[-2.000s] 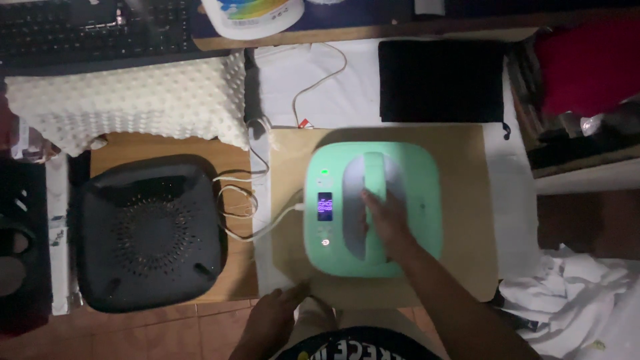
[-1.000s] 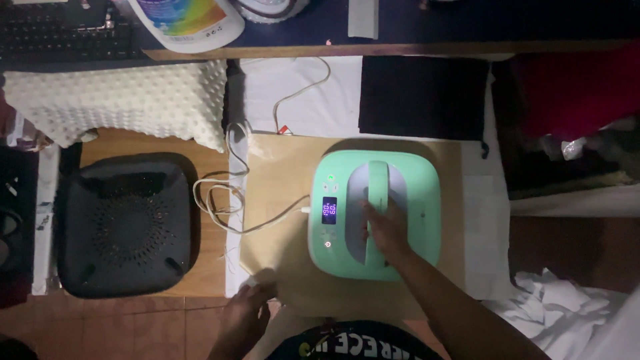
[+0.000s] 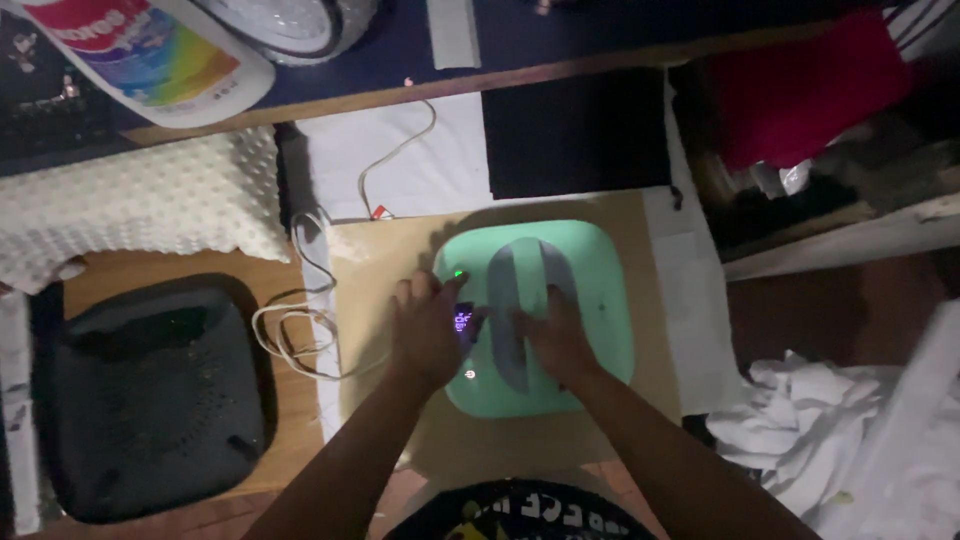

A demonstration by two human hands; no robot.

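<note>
A mint-green portable heat press (image 3: 600,300) with a grey recess and a central handle lies on a tan sheet (image 3: 660,300), over white cloth. My right hand (image 3: 555,337) is at the handle, its fingers around or against the lower half. My left hand (image 3: 431,330) rests over the press's left edge, with a finger near the green light and the thumb by the lit display (image 3: 463,319), which it partly covers. It holds nothing that I can see. A pale cable (image 3: 300,307) lies looped to the left of the press.
A black perforated stand (image 3: 157,397) sits on the wooden surface at left, below a cream dotted cushion (image 3: 150,195). A black drawstring pouch (image 3: 577,135) lies behind the press. A bottle (image 3: 172,67) stands on the raised shelf; white cloth (image 3: 817,420) is heaped at lower right.
My left hand has moved from the near left corner of the tan sheet up onto the press's control side. My right hand stays at the handle. The view has come closer.
</note>
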